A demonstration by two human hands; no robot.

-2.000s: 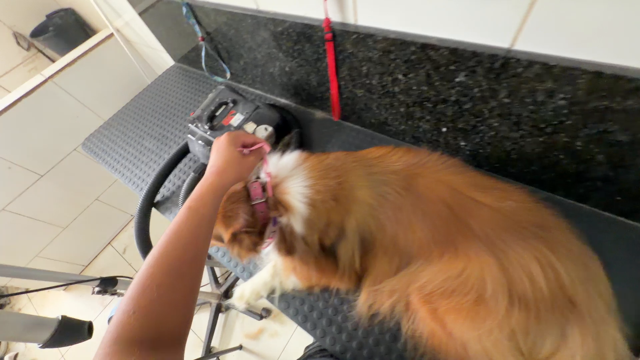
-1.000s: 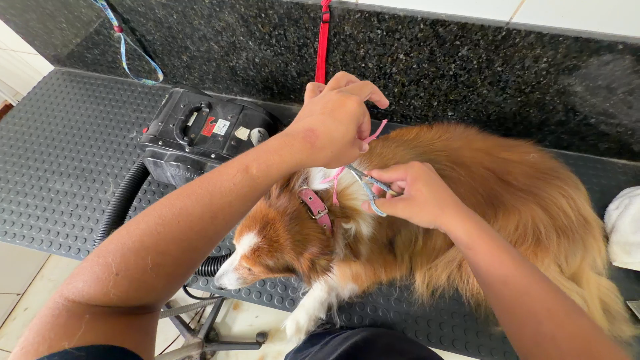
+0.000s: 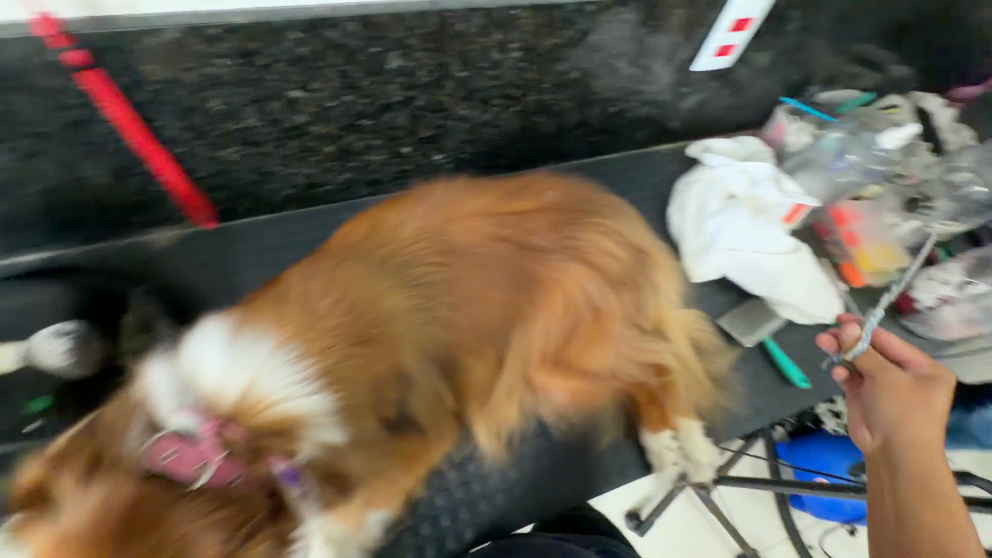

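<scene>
A brown and white dog (image 3: 480, 302) lies or crouches across the black table, its head at the lower left, blurred. Around its neck is a pink collar (image 3: 194, 457) with a metal ring. At the right, my right hand (image 3: 891, 380) grips a pair of metal scissors (image 3: 883, 306), which point up and away, over the table's right part. A slicker brush (image 3: 756, 324) with a green handle lies between the dog's tail and that hand. My left hand is out of view.
A white cloth (image 3: 744, 225) lies behind the brush. Clear bags and containers (image 3: 868, 232) crowd the table's right end. A red strap (image 3: 132, 124) hangs at the granite backsplash (image 3: 403, 101). Metal legs (image 3: 790, 484) and a blue object (image 3: 821, 473) are below the table edge.
My right hand has moved right with the scissors, away from the dog's neck. My left hand has left the view. The view has swung to the right.
</scene>
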